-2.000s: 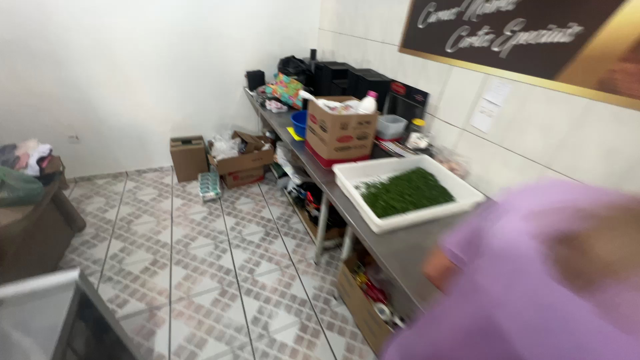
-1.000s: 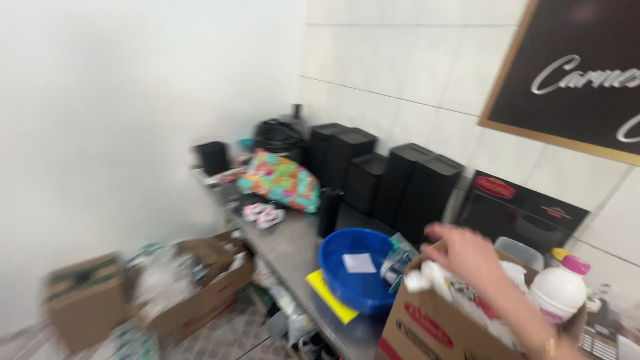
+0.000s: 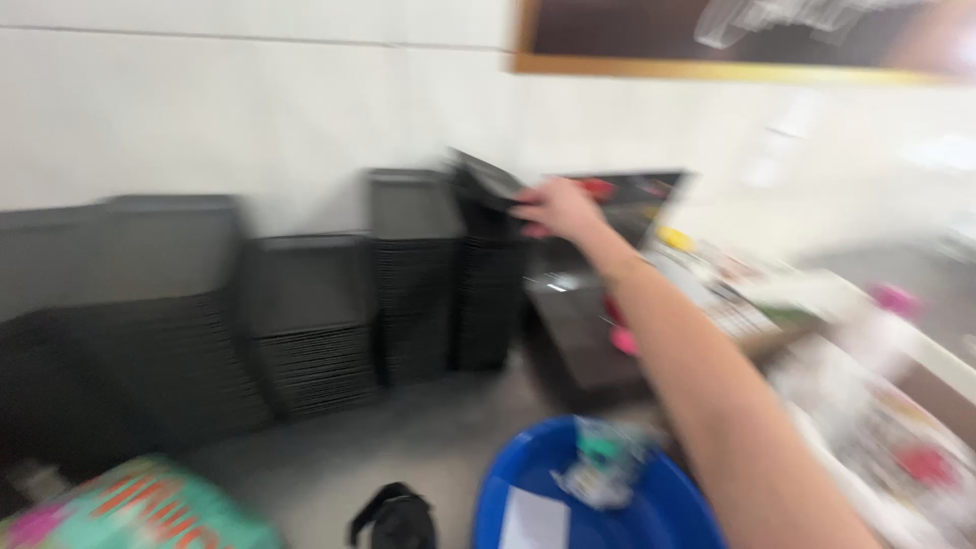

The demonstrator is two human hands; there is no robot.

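Observation:
My right hand (image 3: 555, 207) reaches in from the lower right, its fingers closed on the edge of a black plastic tray (image 3: 488, 177). That tray is tilted up at the top of the rightmost stack of black trays (image 3: 484, 305). Just left of it stands another tall stack of black trays (image 3: 415, 305), then a lower stack (image 3: 313, 366) and wider stacks (image 3: 168, 351) farther left. My left hand is out of view. The picture is blurred by motion.
A blue plastic basin (image 3: 610, 526) with a plastic packet (image 3: 606, 465) and white paper (image 3: 535, 518) sits at the bottom. A colourful bag (image 3: 152, 511) lies lower left, with a black object (image 3: 395, 518) between. A dark glossy box (image 3: 587, 328) stands right of the trays; a framed sign (image 3: 732, 38) hangs above.
The view has moved much closer to the black stacks. My right hand has gone from above the cardboard box to the rightmost stack and taken hold of a tray, which is now tilted.

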